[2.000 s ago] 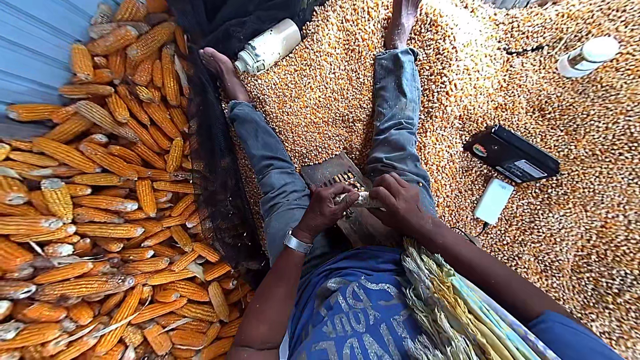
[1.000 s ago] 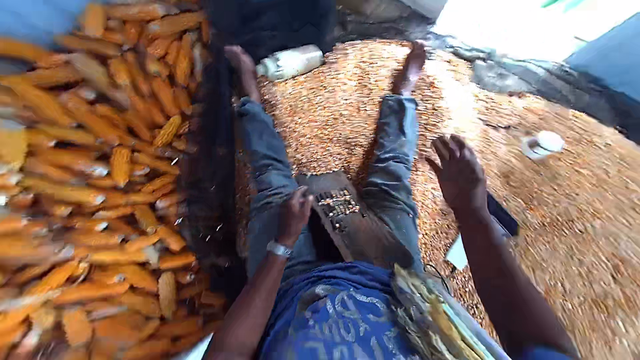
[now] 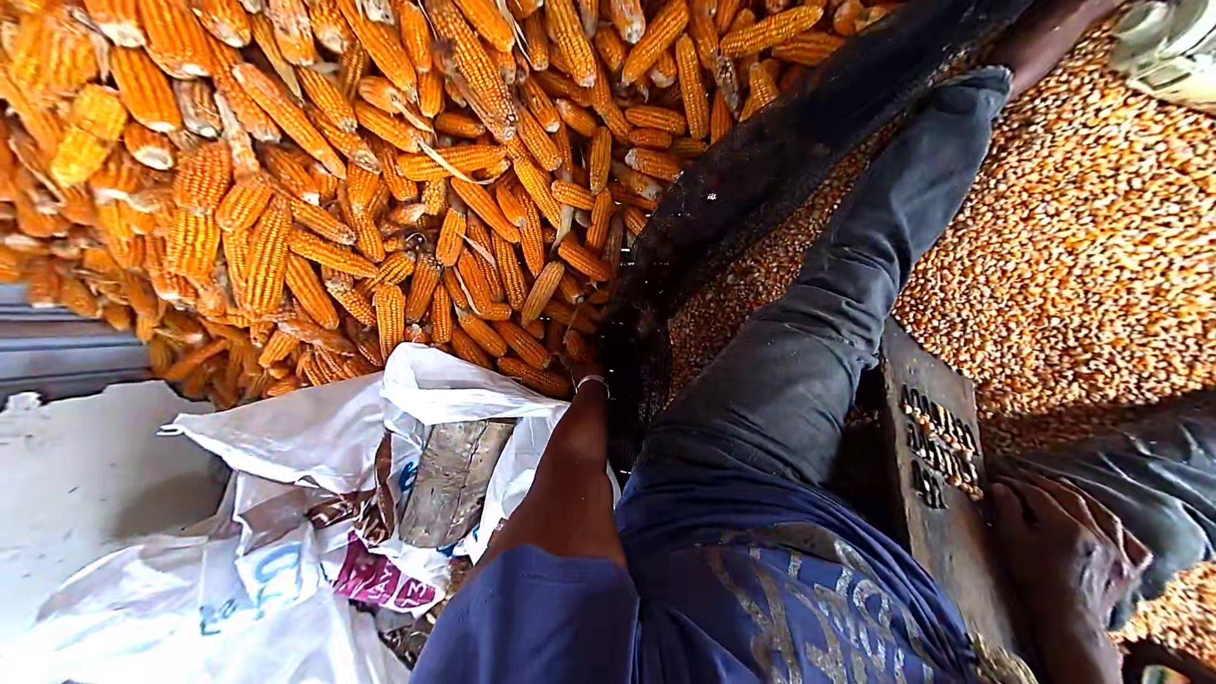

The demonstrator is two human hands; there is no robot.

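My left hand point(image 3: 581, 359) reaches to the near edge of the heap of dried corn cobs point(image 3: 475, 190), beside the black netting point(image 3: 655, 285). Its fingers are mostly hidden, so I cannot tell whether it holds a cob. My right hand point(image 3: 1069, 541) rests at the right edge of a wooden board point(image 3: 950, 551) between my legs, with its fingers curled; nothing shows in it. Rows of metal studs point(image 3: 936, 446) stand on the board, with a few loose kernels among them.
Shelled corn kernels point(image 3: 1083, 256) cover the floor around my legs. White plastic sacks point(image 3: 285, 560) lie at the lower left, with a piece of wood point(image 3: 456, 484) in one. A pale container point(image 3: 1168, 52) lies at the top right.
The view has swung strongly left. My left hand has gone from the board to the cob heap. My right hand, raised off to the right one second ago, is down by the board.
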